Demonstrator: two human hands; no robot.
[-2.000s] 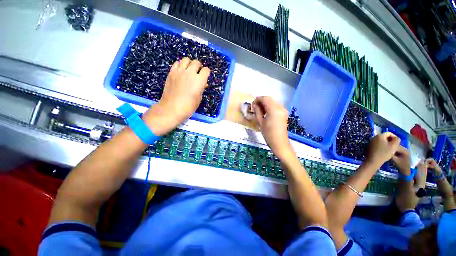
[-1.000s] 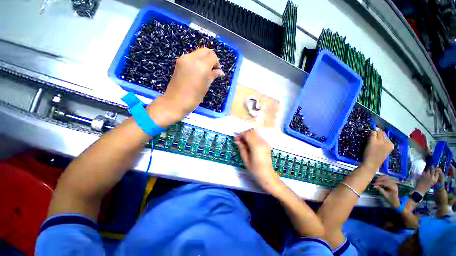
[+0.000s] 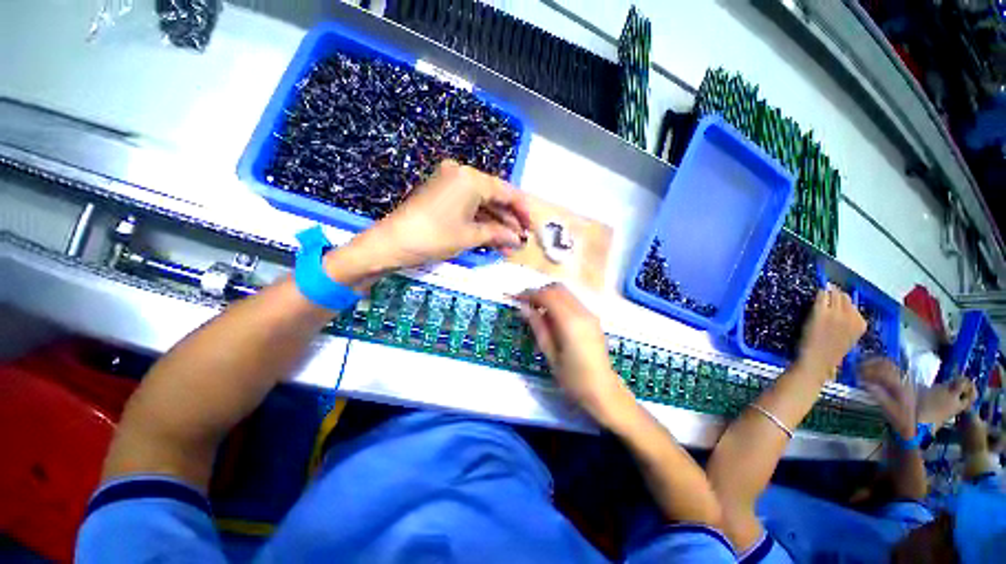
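Note:
My left hand [image 3: 458,218], with a blue wrist strap [image 3: 320,272], is over the front right corner of the full blue bin [image 3: 261,143] and the tan pad's left edge. Its thumb and fingers are pinched, with a small dark part seeming to show at the tips. Dark leaded components [image 3: 364,127] fill the bin. My right hand [image 3: 568,339] is low over the green circuit boards [image 3: 441,322], fingers bent down at the boards' back edge; whether it holds anything is hidden. A whitish ring [image 3: 555,237] lies on the tan pad [image 3: 594,245].
A tilted blue bin [image 3: 717,215] with a few dark parts stands right of the pad. Another person's arm [image 3: 772,413] reaches over the line at right. A black slotted rack [image 3: 507,50] and upright green-edged panels [image 3: 772,121] stand behind. A conveyor shaft [image 3: 166,264] shows at left.
My left hand has moved from above the full bin forward and right, towards my right hand. My right hand has left the whitish ring and come down to the boards, staying there over the last second.

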